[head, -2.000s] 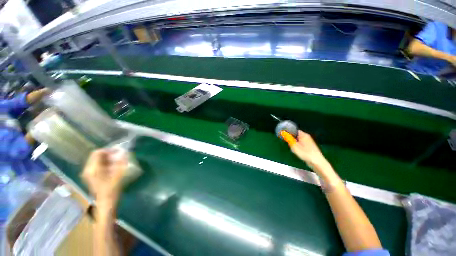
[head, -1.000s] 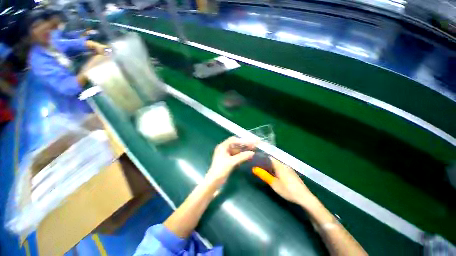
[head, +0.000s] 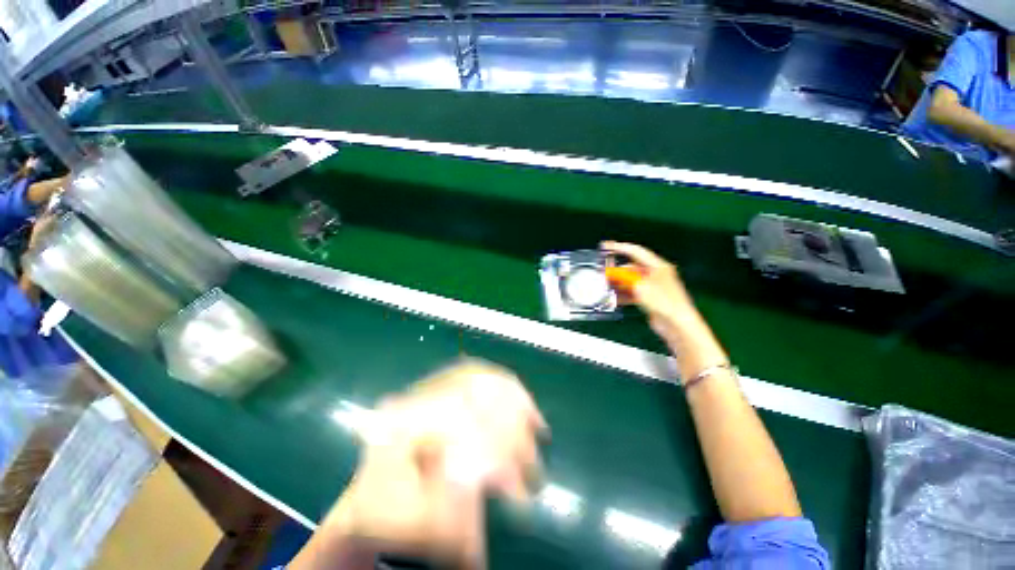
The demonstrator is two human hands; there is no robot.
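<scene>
A clear blister shell (head: 551,303) with a round device (head: 587,287), its pale face up, lies on the green belt. My right hand (head: 648,287) is at its right edge, fingers touching it, with an orange-handled tool (head: 626,277) kept in the same hand; the tool's working end is hidden. My left hand (head: 456,445) is large and blurred above the near dark green surface; it looks empty with fingers partly spread. A small stack of blister shells (head: 220,343) stands on the near surface at left.
Tall nested shell stacks (head: 106,273) stand at left. An open carton (head: 156,523) is at lower left. The belt carries another shelled device (head: 317,226) and retail packs (head: 284,166) (head: 824,254). A plastic-lined tray (head: 946,490) is at lower right. Co-workers' arms show at both sides.
My hands were together over the near surface and have parted. My right hand moved out over the belt with the shell and device; my left is nearer the camera. The view has turned right.
</scene>
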